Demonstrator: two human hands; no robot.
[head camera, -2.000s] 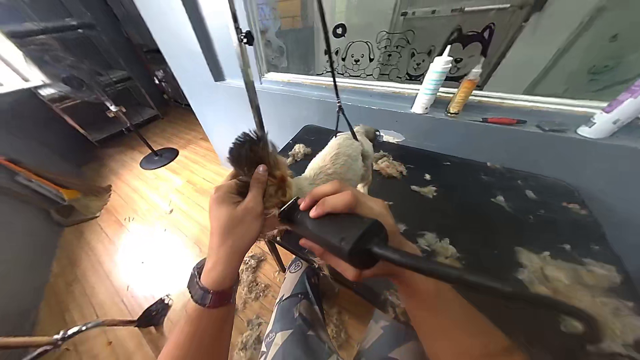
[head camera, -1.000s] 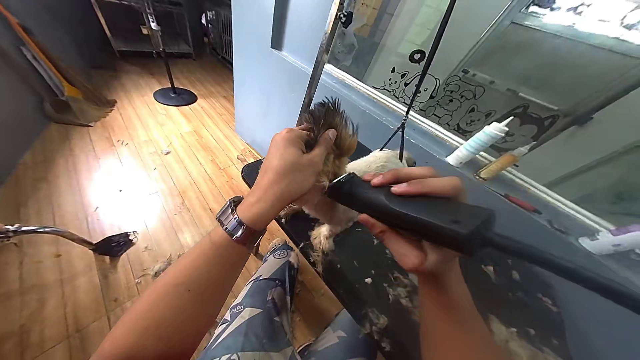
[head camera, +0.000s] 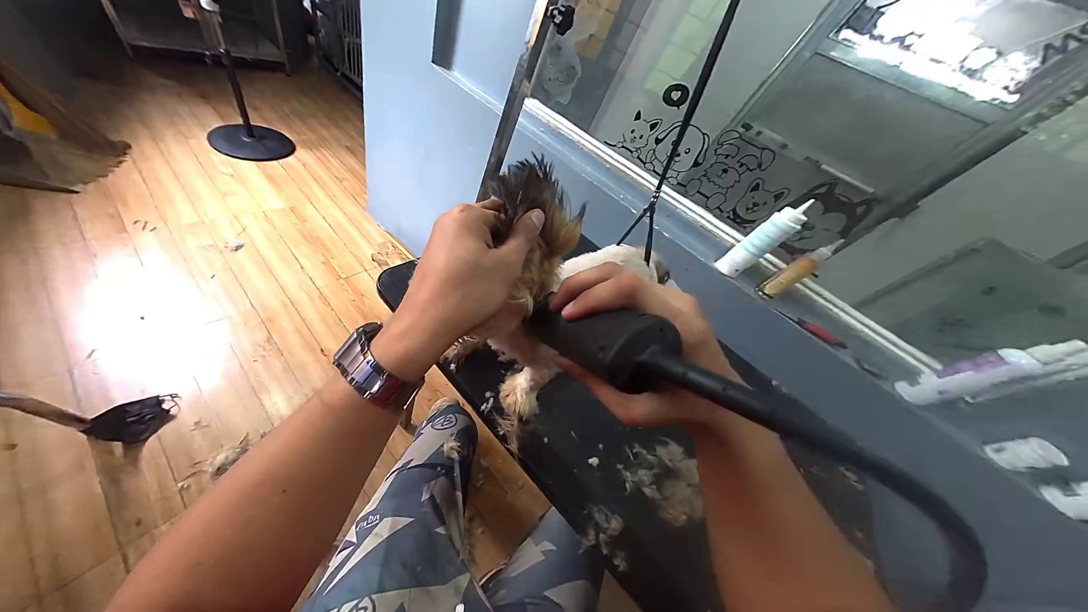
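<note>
A light-coated dog (head camera: 608, 262) stands on a black grooming table (head camera: 552, 446), its far end under a black loop. My left hand (head camera: 476, 263) grips the dark and tan long-haired tail (head camera: 544, 208) and holds it up. In my right hand (head camera: 646, 340) is a black corded electric clipper (head camera: 603, 340), its head against the fur just below the tail's base. The blade itself is hidden by the fur and my fingers. A furry leg (head camera: 520, 393) with a tan paw shows below my hands.
Clipped fur (head camera: 667, 480) lies on the table. The clipper's thick cord (head camera: 816, 433) curves down at the right. On the wall ledge lie two bottles (head camera: 765, 238), a red-handled tool (head camera: 820, 333) and a white and purple tube (head camera: 977, 374). A grooming arm (head camera: 514, 106) rises beyond the tail.
The view has swung and tilted considerably since the earliest frame. Both hands keep hold of the tail and the clipper throughout.
</note>
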